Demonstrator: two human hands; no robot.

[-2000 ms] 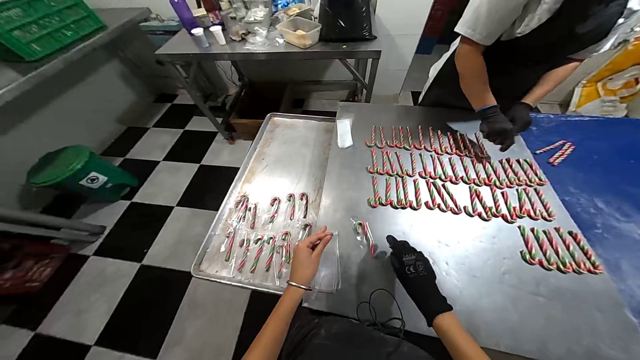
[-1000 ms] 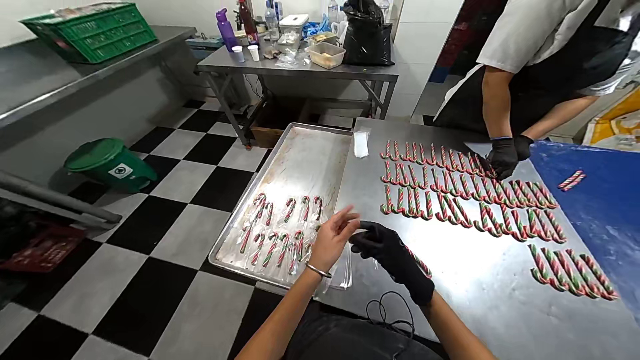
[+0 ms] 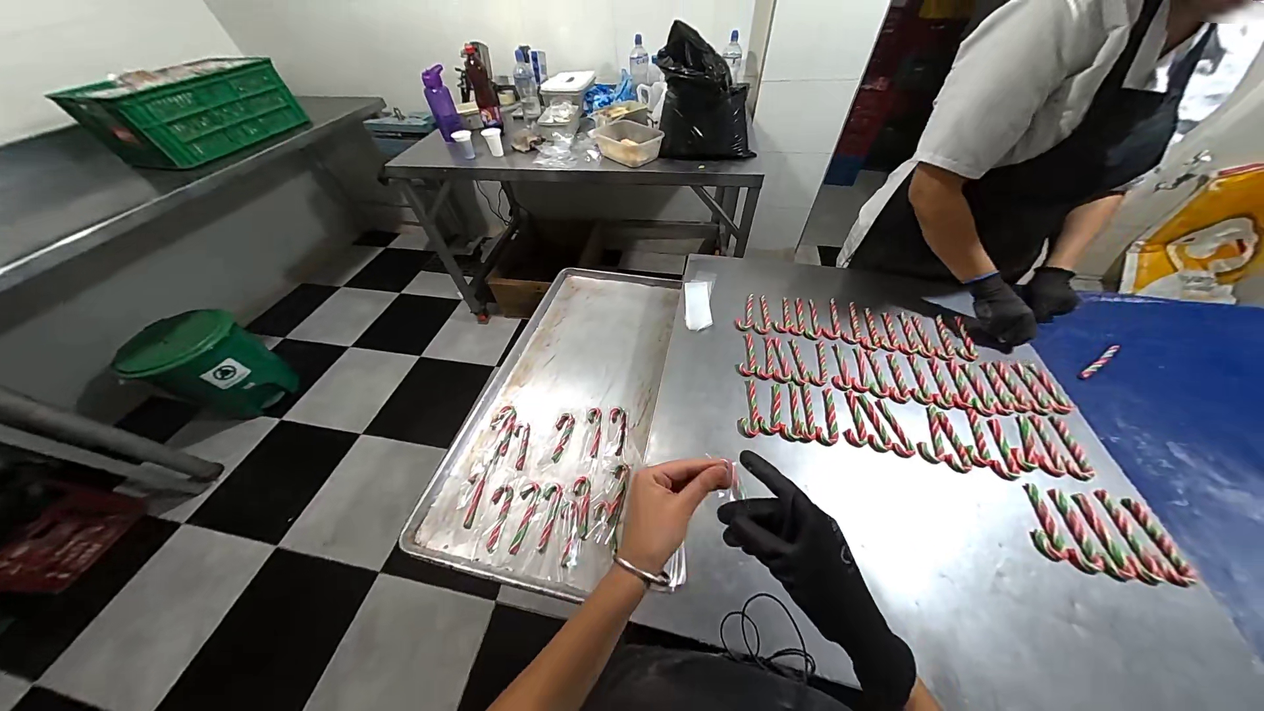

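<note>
My bare left hand (image 3: 671, 504) pinches a small candy cane in clear wrap (image 3: 733, 478) between thumb and fingertips, over the steel table near the tray's right edge. Just right of it is my right hand (image 3: 790, 518) in a black glove, index finger extended and other fingers bent; whether it touches the wrap cannot be told. Wrapped candy canes (image 3: 526, 515) lie in two rough rows on the metal tray (image 3: 602, 331). Unwrapped red, white and green candy canes (image 3: 874, 370) lie in rows on the steel table (image 3: 869, 543), with a separate group (image 3: 1111, 533) nearer me at right.
A co-worker in a black apron (image 3: 1066, 188) has gloved hands at the far row's right end. A candy piece (image 3: 1099, 361) lies on the blue surface (image 3: 1165, 395). White slips (image 3: 698, 306) lie by the tray; a black cable (image 3: 765, 637) lies at the near edge.
The wrapped candy cane lay on the table between my hands two seconds ago; my left hand now holds it. The co-worker's hands have shifted, and fewer candy pieces lie on the blue surface.
</note>
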